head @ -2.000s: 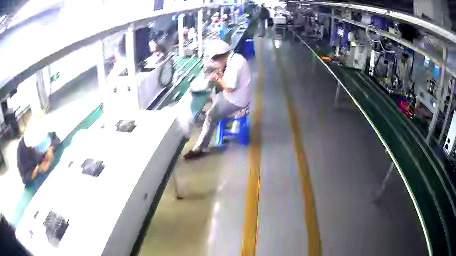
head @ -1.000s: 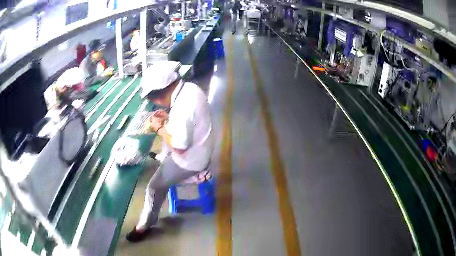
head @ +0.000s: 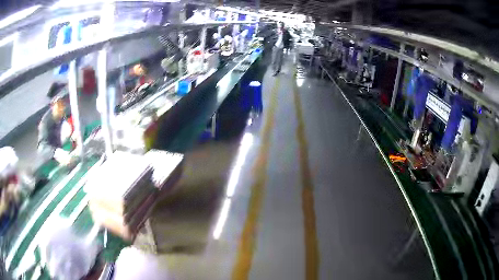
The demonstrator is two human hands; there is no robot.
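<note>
Neither of my hands is in the picture. Nearest in front of me, at the lower left, is the green belt bench with long white lane strips. A pale box or stack with brown sides stands at its edge, blurred; I cannot tell what it holds. Below it are a white cap and a white-clothed shoulder of a person, cut off by the lower edge.
A grey aisle floor with yellow lines runs ahead. A person stands far down it. A blue stool or bin is left of the lines. Another green bench runs along the right. People sit at the far left.
The view has moved forward along the aisle. The seated person in white has slid to the lower left edge, and the blue stool beneath is out of view. The pale stack now shows at the left.
</note>
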